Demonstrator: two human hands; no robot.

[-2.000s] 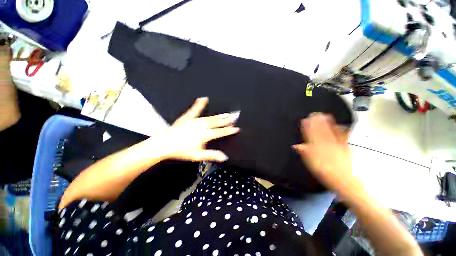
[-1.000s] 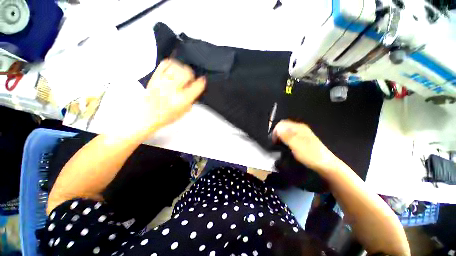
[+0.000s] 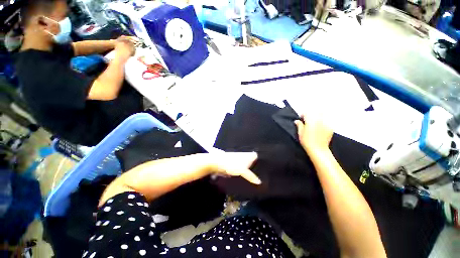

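Note:
The black garment panel (image 3: 262,126) lies on the white table and spreads right, under the sewing machine head. A slightly shinier dark grey piece, perhaps the pocket bag (image 3: 286,121), lies folded near its upper edge. My right hand (image 3: 312,132) has its fingertips on this piece and the panel edge, seemingly pinching them. My left hand (image 3: 237,165) lies on the panel's near left part, thumb and fingers apart; its fingers are partly blurred. The white lockstitch machine (image 3: 411,151) stands at the right, with a yellow piece (image 3: 364,176) beside its needle area.
A light blue basket (image 3: 83,176) with black pieces stands at my left. A masked person (image 3: 55,90) sits beyond it. Red scissors (image 3: 151,70) and a dark blue machine part (image 3: 176,38) are at the back. Narrow black strips (image 3: 287,76) lie on the table.
The view has swung left. My right hand has moved from the panel's near edge to its upper edge by the grey piece. My left hand has moved off the upper left onto the near part.

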